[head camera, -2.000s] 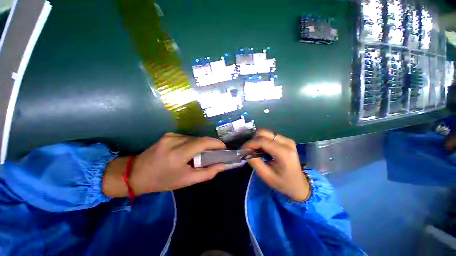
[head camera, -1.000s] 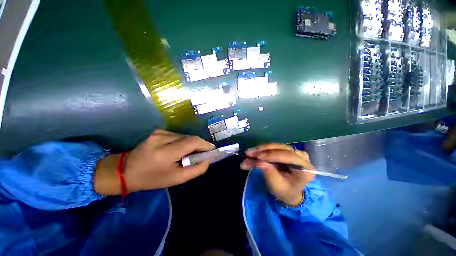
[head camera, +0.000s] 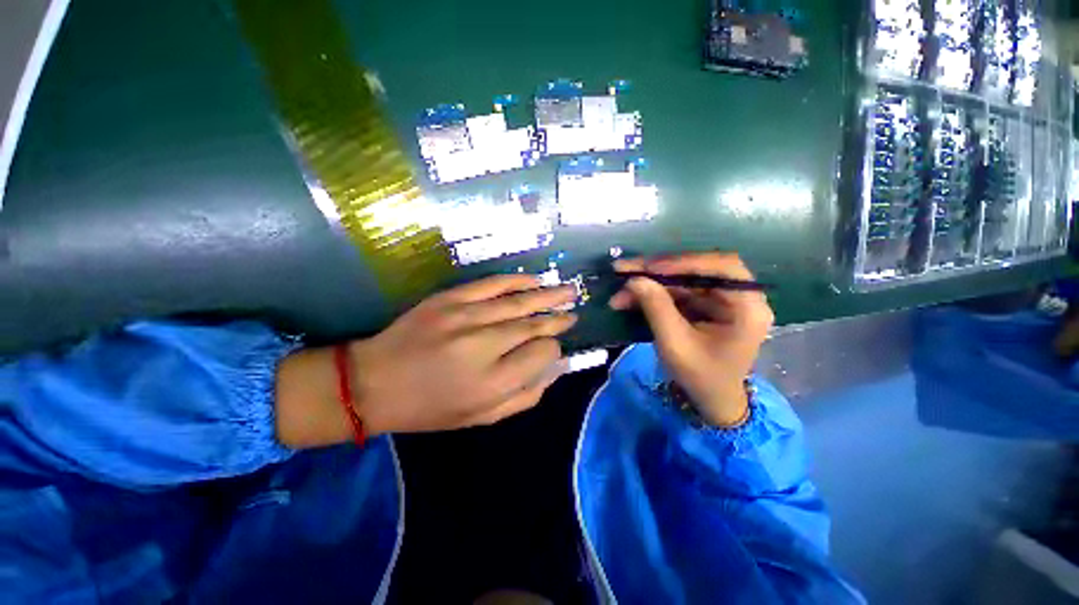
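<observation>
My left hand (head camera: 462, 355) lies palm down at the bench edge, its fingertips over the nearest circuit board (head camera: 577, 287), which is mostly hidden. The end of a white strip (head camera: 585, 360) sticks out from under its lower fingers; the rest is hidden. My right hand (head camera: 708, 317) grips thin black tweezers (head camera: 724, 283), their tip pointing left toward that board; contact cannot be told. Further circuit boards (head camera: 606, 194) with blue edges and bright silvery areas lie in a group just behind my hands.
An amber tape strip (head camera: 343, 154) lies left of the boards. A dark board stack (head camera: 754, 41) sits at the back right. A clear blister tray (head camera: 846, 225) holding boards is at right. A pale strip (head camera: 36, 71) shows at far left. Another person's blue sleeve (head camera: 976, 366) is at right.
My left hand has moved right, from holding the strip up in front of the bench to lying over the nearest board. My right hand has moved up, tweezers now over the bench.
</observation>
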